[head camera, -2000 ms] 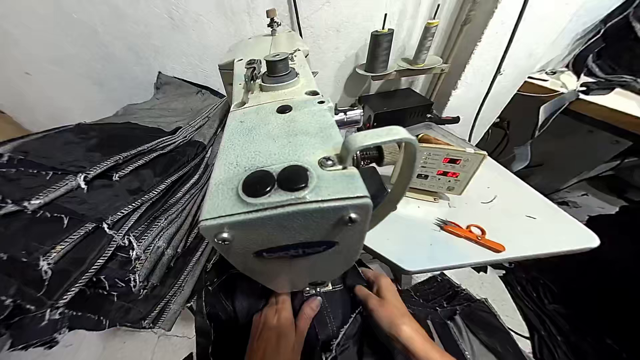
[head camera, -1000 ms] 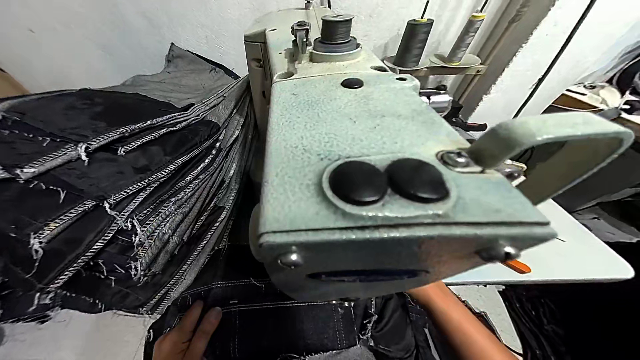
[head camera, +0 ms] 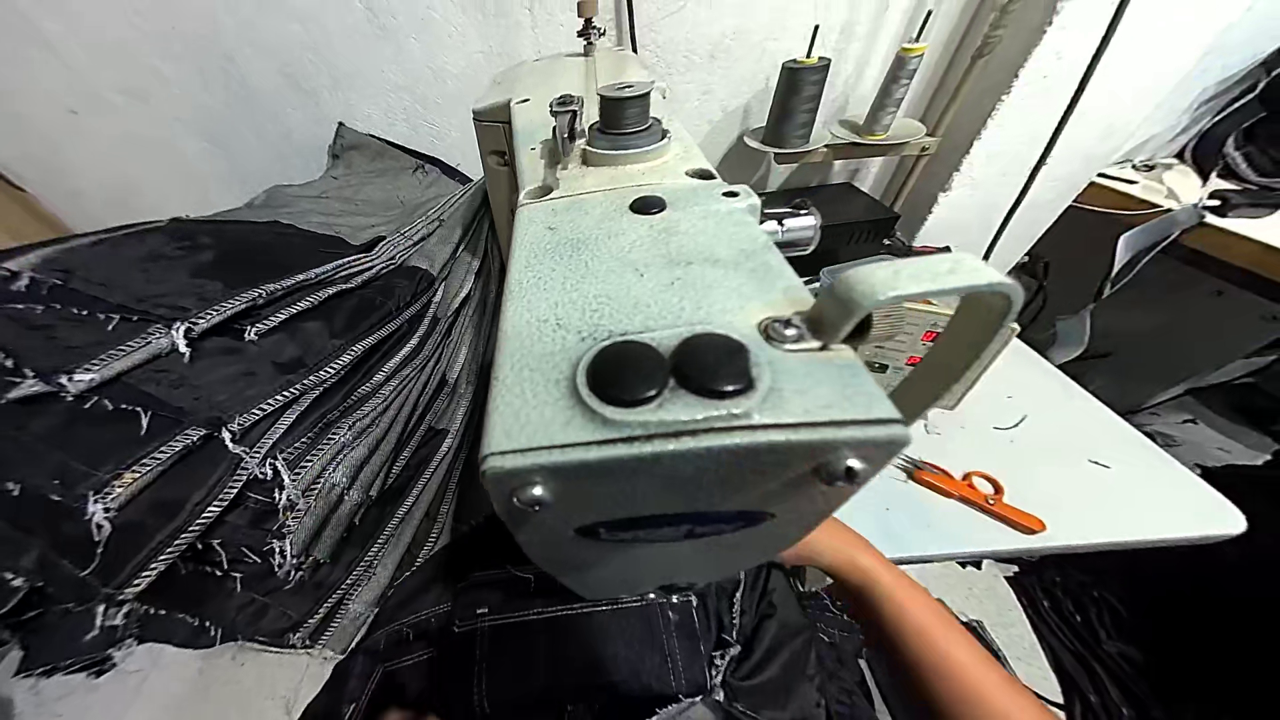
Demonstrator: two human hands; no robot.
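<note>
A pale green industrial sewing machine (head camera: 650, 300) fills the middle, its needle area hidden under the head. Below it lies a dark denim piece (head camera: 580, 645) with light topstitching and frayed edges. Only a small part of my left hand (head camera: 405, 714) shows at the bottom edge, by the denim; its fingers are not visible. My right forearm reaches in from the lower right, and my right hand (head camera: 815, 545) is mostly hidden behind the machine head. What it touches cannot be seen.
Stacked dark denim pieces (head camera: 250, 400) with stitched seams lie at the left. Orange thread snips (head camera: 975, 498) rest on the white tabletop (head camera: 1090, 470), near a control box (head camera: 905, 340) with red digits. Thread cones (head camera: 797, 103) stand behind. More dark fabric (head camera: 1150, 590) lies at the right.
My left hand has moved from the denim toward the bottom edge. My right hand, in sight on the fabric two seconds ago, is now mostly behind the machine head. The view has shifted.
</note>
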